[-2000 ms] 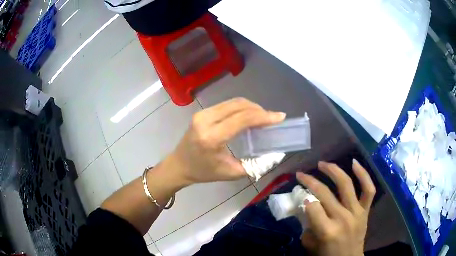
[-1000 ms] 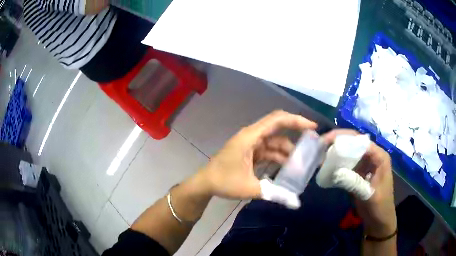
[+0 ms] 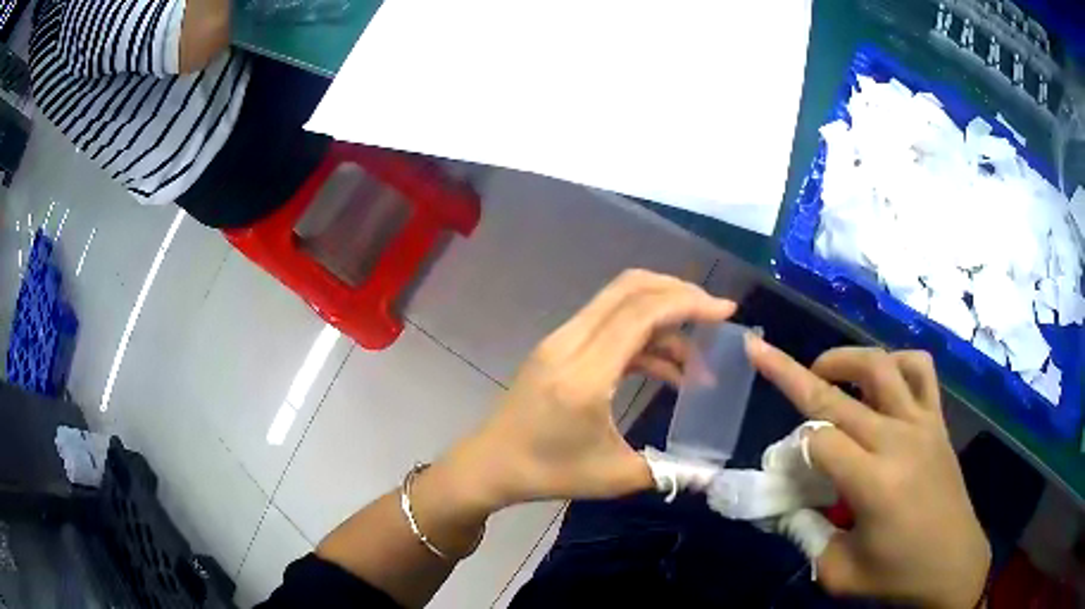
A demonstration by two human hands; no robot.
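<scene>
My left hand [image 3: 595,405] holds a clear plastic case [image 3: 714,393] upright above my lap, between its fingers at the top and its white-wrapped thumb at the bottom. My right hand [image 3: 886,464] is right of the case, its index fingertip at the case's upper right edge. A white piece [image 3: 744,493] lies by the right hand's white-wrapped thumb and finger, at the case's lower end. The wraps and the piece look alike, so their borders and the right hand's grip are unclear.
White sheets [image 3: 571,95] lie on the green bench. A blue basket [image 3: 839,283] of white pads [image 3: 940,226] stands at right, with a clear tray [image 3: 993,54] of stemmed parts behind. A seated person in a striped top [image 3: 113,101] is upper left on a red stool [image 3: 369,312].
The case has turned more upright in my left hand. My right hand has moved lower and right, and the white block it held up is now largely hidden. The view has shifted slightly.
</scene>
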